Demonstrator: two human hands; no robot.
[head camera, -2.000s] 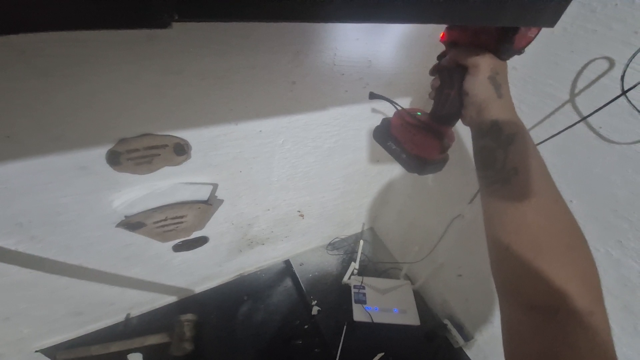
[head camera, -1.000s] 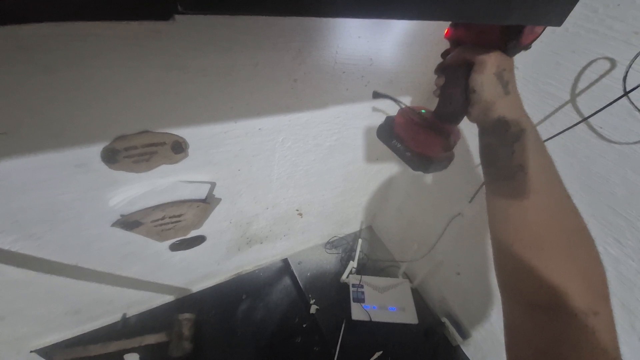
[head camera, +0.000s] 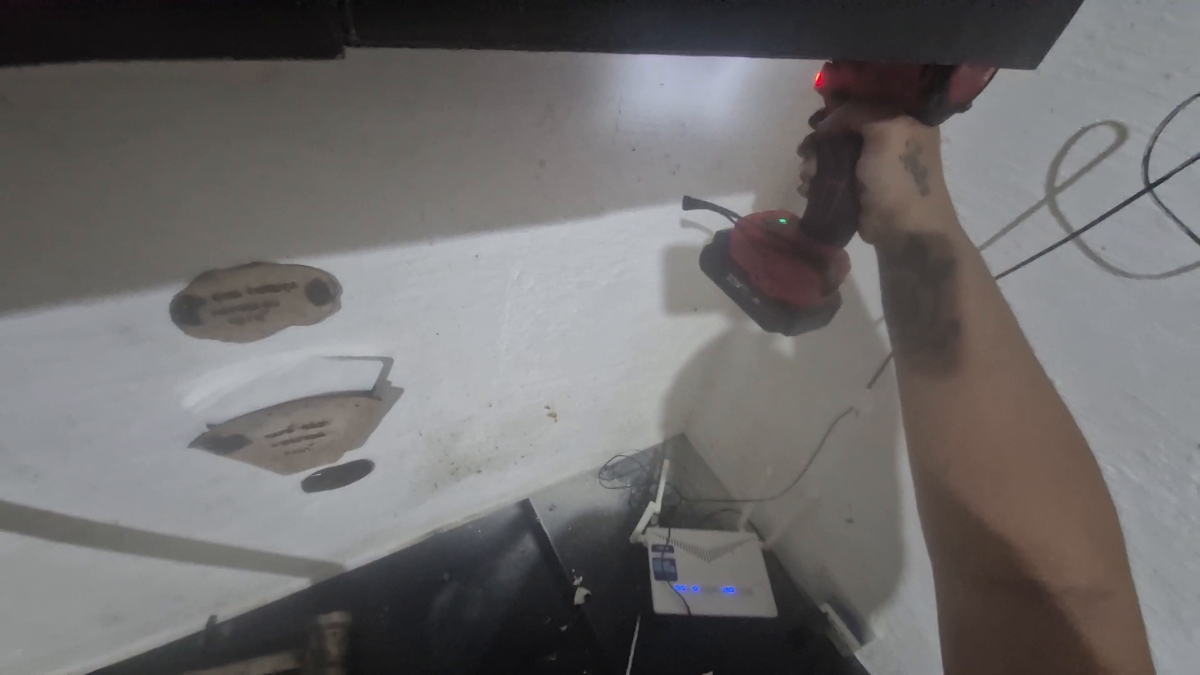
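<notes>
My right hand (head camera: 886, 169) is closed around the grip of a red and black cordless drill or driver (head camera: 787, 267), at the upper right. The tool's head is raised against the underside of a dark board (head camera: 600, 26) that crosses the top of the view, and its front end is hidden. A red light glows on the head, a green one on the base by the battery. A short dark strap sticks out from the base. Light falls on the wall (head camera: 525, 309) just under the board. My left hand is not in view.
Below, a white router (head camera: 712, 572) with blue lights and antennas stands on a black surface (head camera: 459, 581), with thin cables behind it. A hammer (head camera: 328, 642) lies at the bottom left. Two brown plaques (head camera: 258, 302) with writing are on the wall. A dark cable (head camera: 1097, 216) loops at the right.
</notes>
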